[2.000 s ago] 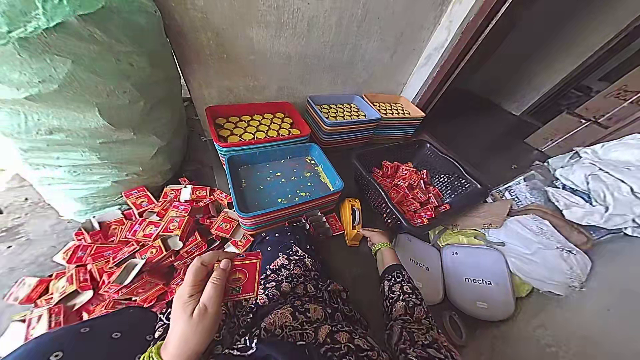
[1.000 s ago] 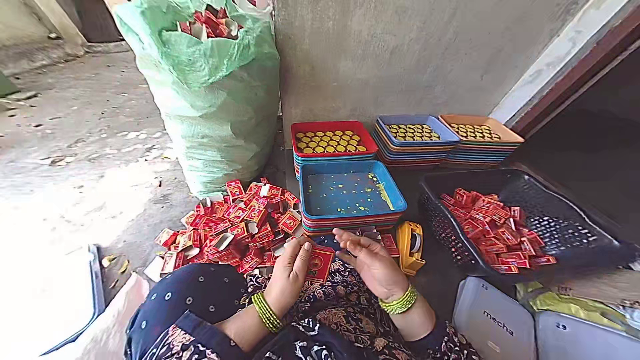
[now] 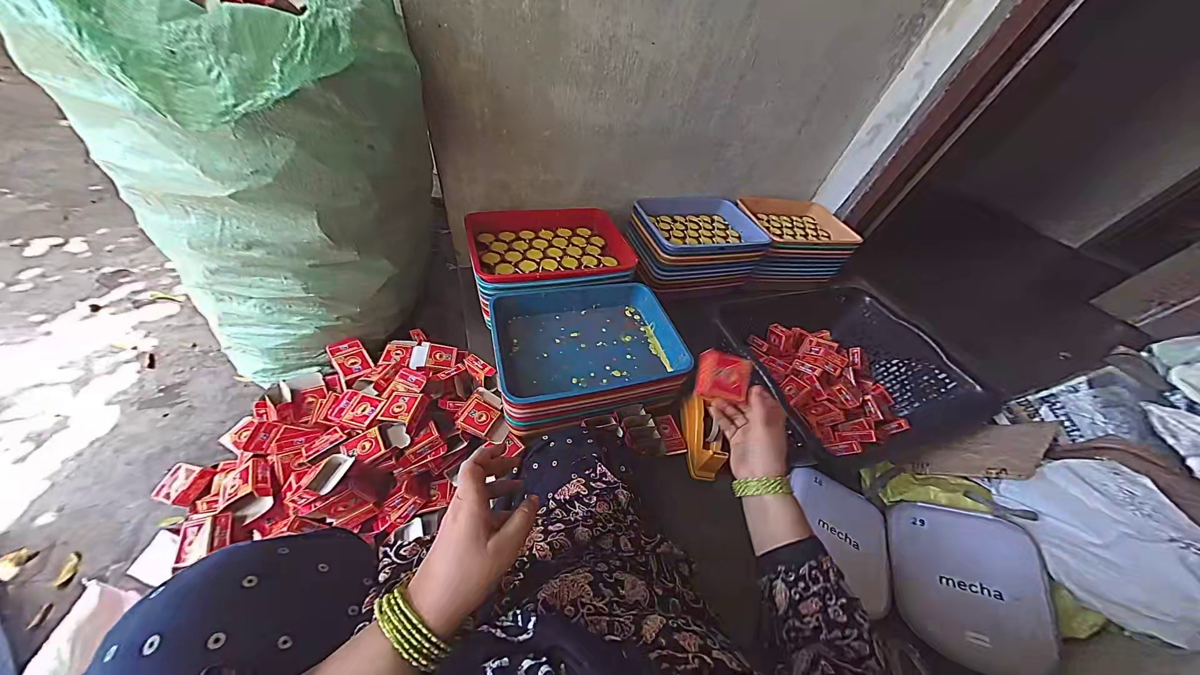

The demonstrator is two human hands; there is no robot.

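My right hand (image 3: pixel 753 429) holds a small red printed carton (image 3: pixel 722 377) by its lower edge, beside the near left rim of a black plastic crate (image 3: pixel 923 361). Red cartons (image 3: pixel 825 384) lie piled in that crate. Below the held carton, a yellow tape dispenser (image 3: pixel 703 450) stands on the floor. My left hand (image 3: pixel 478 539) is empty with fingers apart, over the patterned cloth of my lap. Left of it spreads a heap of red cartons (image 3: pixel 375 431), some with flaps open. A blue tray (image 3: pixel 572 347) with yellow crumbs tops a stack in front of me.
Behind stand stacked trays, a red one (image 3: pixel 478 225), a blue one (image 3: pixel 656 246) and an orange one (image 3: pixel 844 234), holding round yellow-topped pieces. A tall green sack (image 3: pixel 300 206) is at left. Two grey lids (image 3: pixel 970 600) and white plastic bags (image 3: pixel 1097 534) lie at right.
My hands were close together over my lap at a red carton; now they are apart. The right hand has moved away to the right, beside the black crate, with a red carton in it.
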